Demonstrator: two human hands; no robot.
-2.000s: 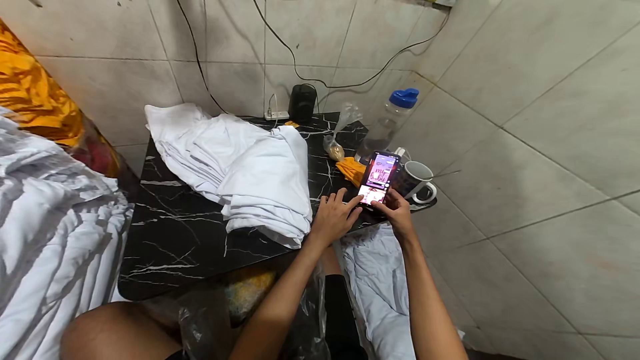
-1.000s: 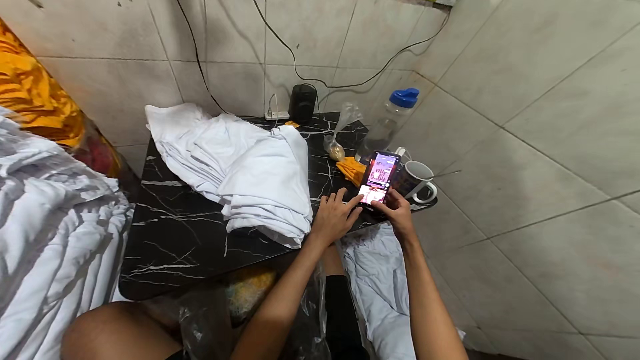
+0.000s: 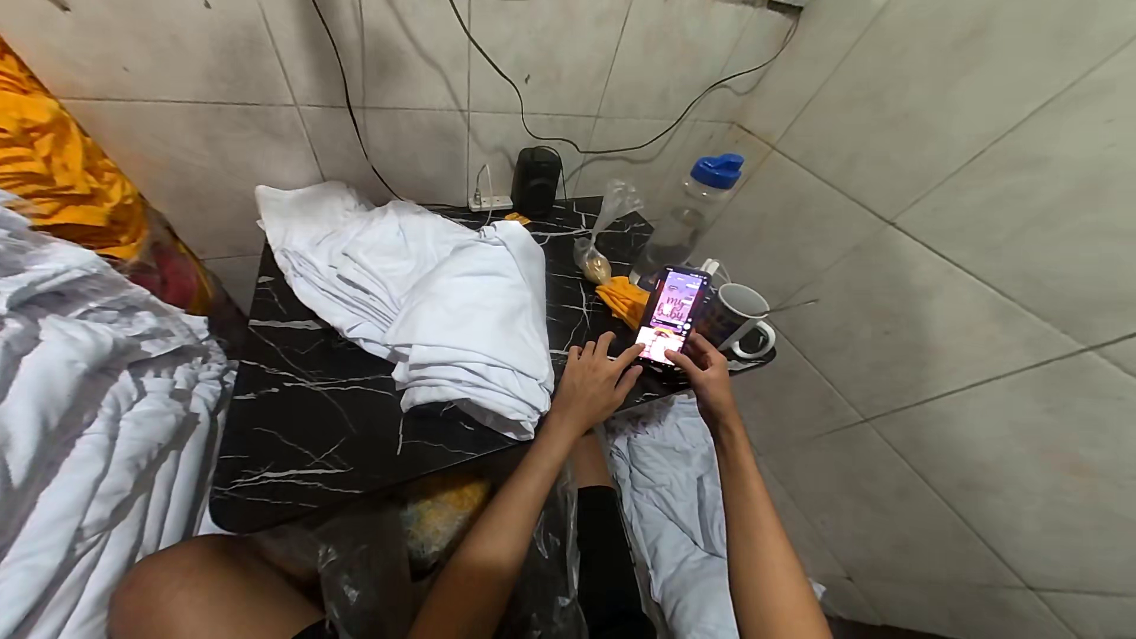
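A smartphone (image 3: 672,318) with a lit screen leans at the right end of a black marble-patterned table (image 3: 302,426). My left hand (image 3: 596,382) rests at the table's front edge, fingers apart, a fingertip at the phone's lower left corner. Fingers of my right hand (image 3: 707,368) touch the phone's lower right; whether they grip it is unclear. Right behind the phone is a mug (image 3: 742,311) with a white handle. An orange cloth (image 3: 624,300) lies to the phone's left. A stack of folded white cloth (image 3: 470,311) sits left of my left hand.
A clear bottle with a blue lid (image 3: 683,222), a knotted plastic bag (image 3: 595,257), a black speaker-like device (image 3: 537,182) and a power strip (image 3: 490,203) stand toward the tiled wall. White fabric (image 3: 98,399) is heaped at left, orange fabric (image 3: 67,177) behind it. More white cloth (image 3: 674,506) hangs below.
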